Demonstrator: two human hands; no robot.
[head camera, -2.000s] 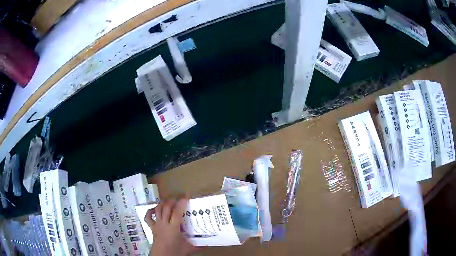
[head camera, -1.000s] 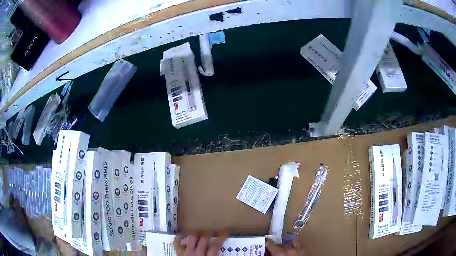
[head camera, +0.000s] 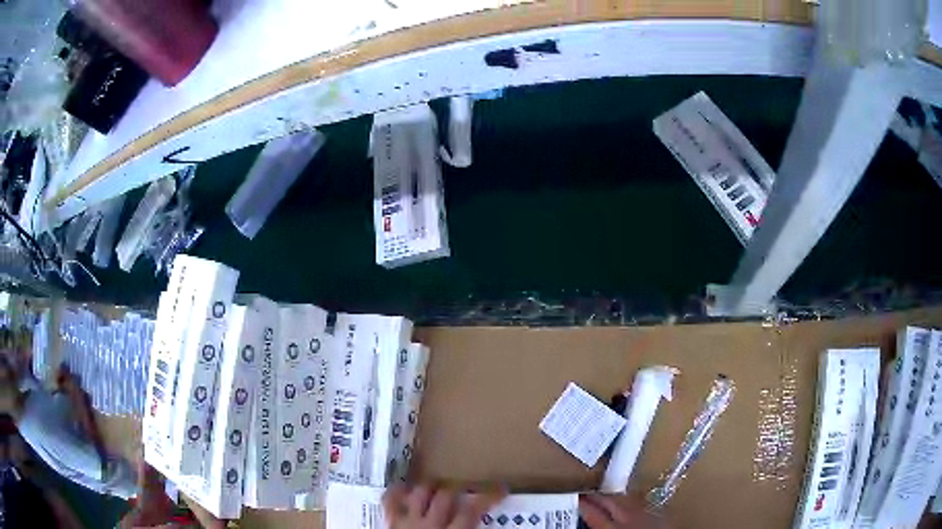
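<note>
My left hand (head camera: 442, 506) holds a long white retail box (head camera: 529, 508) at the bottom edge, fingers over its top side. My right hand (head camera: 611, 510) is at the box's right end, cut off by the picture's edge and blurred. A small white printed card (head camera: 583, 424) lies on the brown cardboard (head camera: 496, 382). Beside it lies a white tray or handle (head camera: 636, 429) with a small black bundle at its upper left. A shiny clear bag (head camera: 698, 439) lies to the right, its lower end near my right hand.
Retail boxes (head camera: 356, 398) stand at left and more boxes (head camera: 842, 439) at right. The green belt (head camera: 558, 207) carries boxes (head camera: 411, 196) and a clear sleeve (head camera: 274, 181). A white post (head camera: 821, 165) stands right. Another person's arm (head camera: 62, 429) shows far left.
The light blue packet beside the tray is out of sight. The held box has moved down to the picture's bottom edge, and my right hand has come in. A clear sleeve has appeared on the belt.
</note>
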